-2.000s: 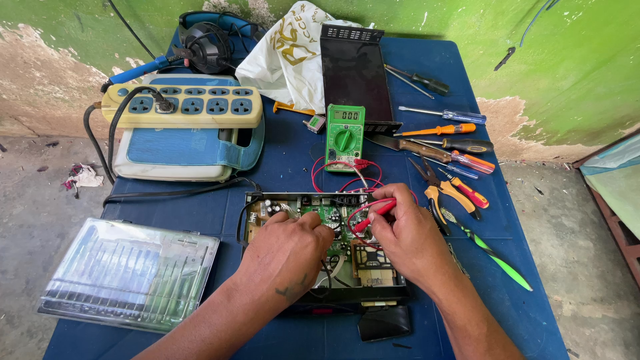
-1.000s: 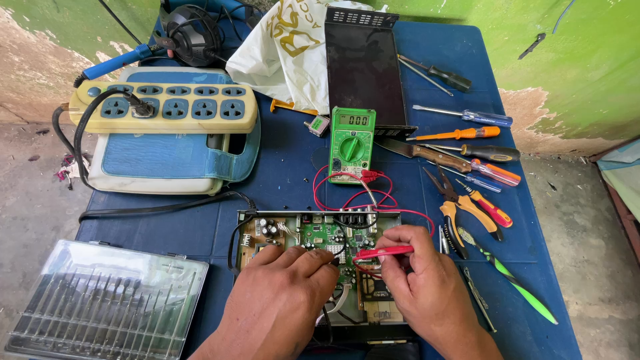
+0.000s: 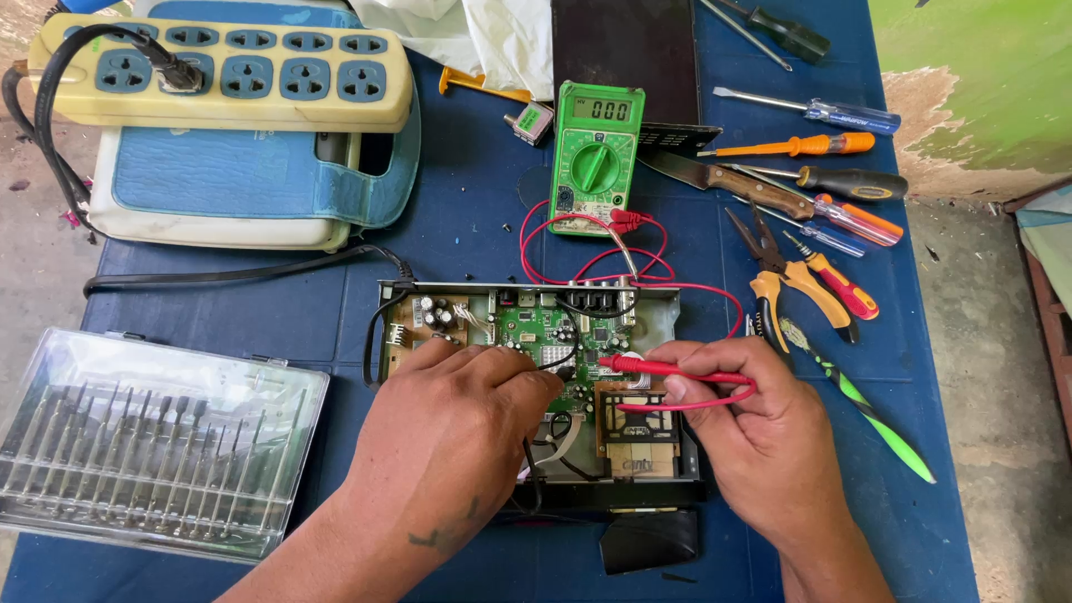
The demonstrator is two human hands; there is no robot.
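My right hand grips a red test probe between thumb and fingers, its tip end over the green circuit board of an opened electronic box. My left hand lies over the left and middle of the box, thumb and fingertips closed on a black test probe, much of it hidden by the hand. Behind the box, a green digital multimeter reads zeros, with red and black leads running from its lower end. A brown power board shows at the box's left.
A yellow power strip with a plugged cable rests on a blue and white case. At left lies a clear box of small bits. Screwdrivers, a wooden-handled knife, pliers and a toothbrush line the right side.
The view has moved closer to the table. My right hand keeps the red probe, its tip end still over the board. My left hand stays over the box.
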